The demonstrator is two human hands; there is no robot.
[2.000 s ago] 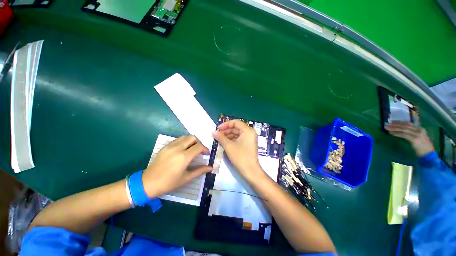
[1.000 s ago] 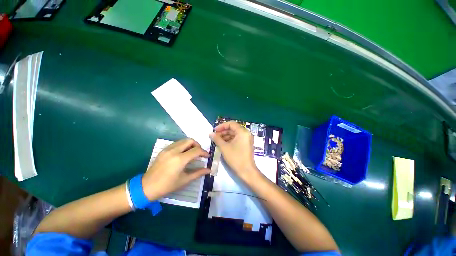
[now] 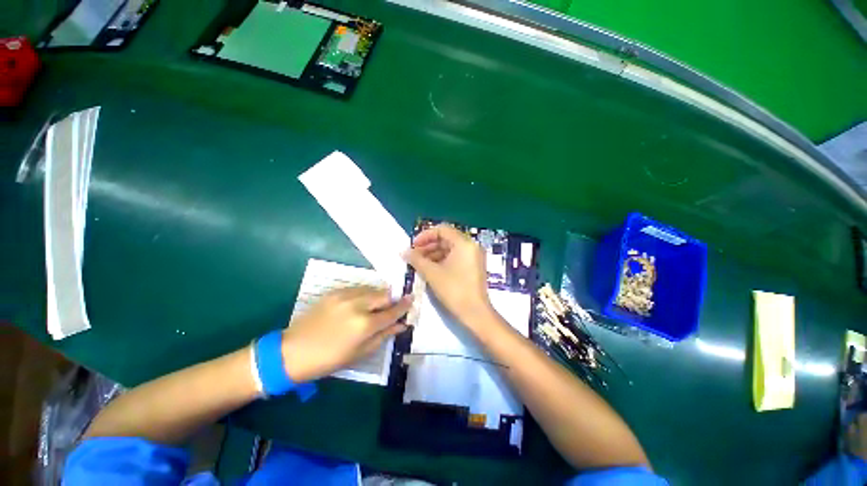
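A black tablet unit (image 3: 456, 432) with a white panel lies flat in front of me, its circuitry at the far end. My left hand (image 3: 344, 327), with a blue wrist strap, has its fingertips at the tablet's left edge. My right hand (image 3: 454, 271) pinches with thumb and finger near the upper left edge. Whatever lies between the fingertips is too small to tell. A finely lined adhesive sheet (image 3: 366, 368) lies partly under my left hand. A plain narrow white sheet (image 3: 356, 211) runs from upper left down to the fingers.
A blue bin (image 3: 680, 275) holds small beige parts. A loose pile of small components (image 3: 568, 327) lies beside it. A yellow-edged pad (image 3: 774, 351) is at right, long white strips (image 3: 67, 223) and a red object (image 3: 16, 71) at left. Another tablet unit (image 3: 276, 43) is at the back.
My left fingers have closed together and moved slightly up along the tablet's edge. The tablet units at the back have shifted right. The other person's hand has left the spot at right.
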